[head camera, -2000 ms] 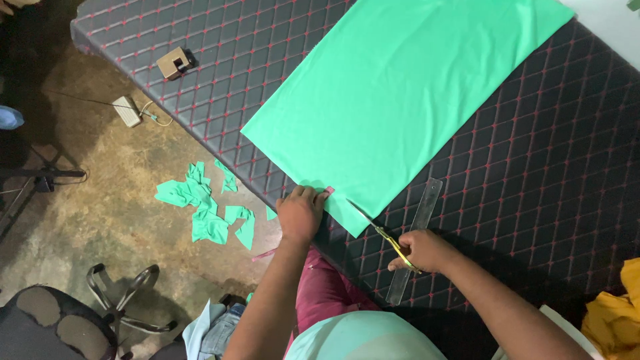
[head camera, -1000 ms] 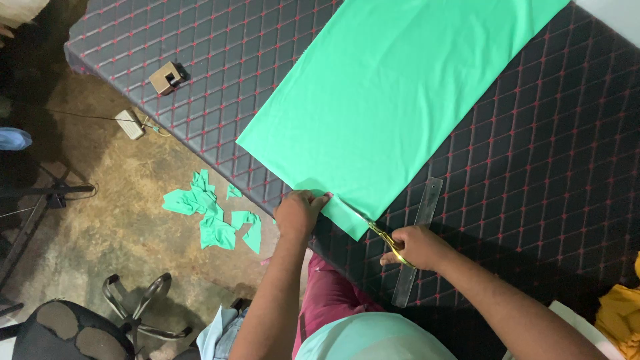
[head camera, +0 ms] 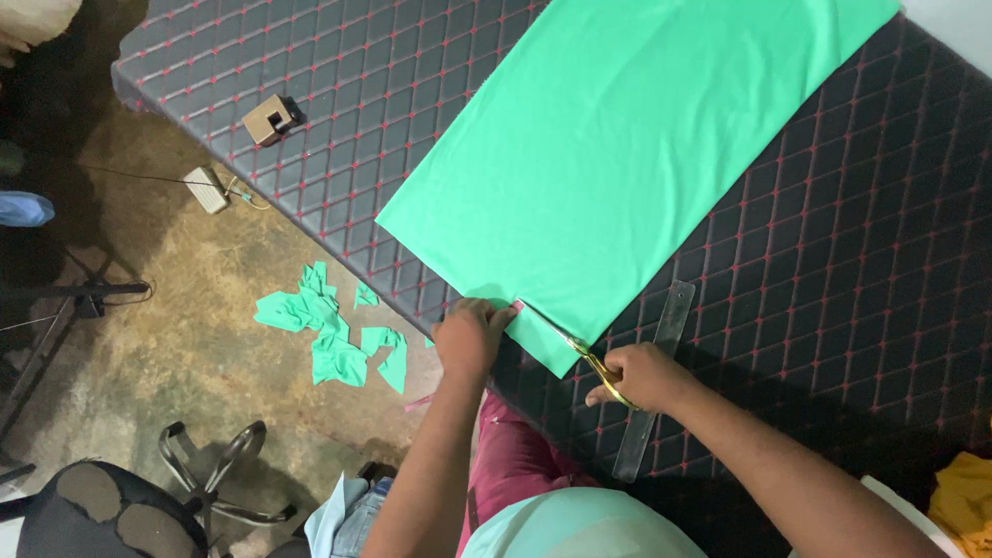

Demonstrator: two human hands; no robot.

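Note:
A long piece of mint green fabric lies flat on a dark quilted table cover with red stitching. My right hand is closed around the gold handles of a pair of scissors, whose silver blades lie along the fabric's lower corner and point up-left. At the fabric's near edge, my left hand pinches the cloth by the blade tips, where a small pink bit shows. Partly under my right hand is a clear ruler on the cover.
A brown block-like object sits on the cover at upper left. Green fabric scraps and a white box with a cord are on the floor. A chair stands lower left. Yellow cloth lies at lower right.

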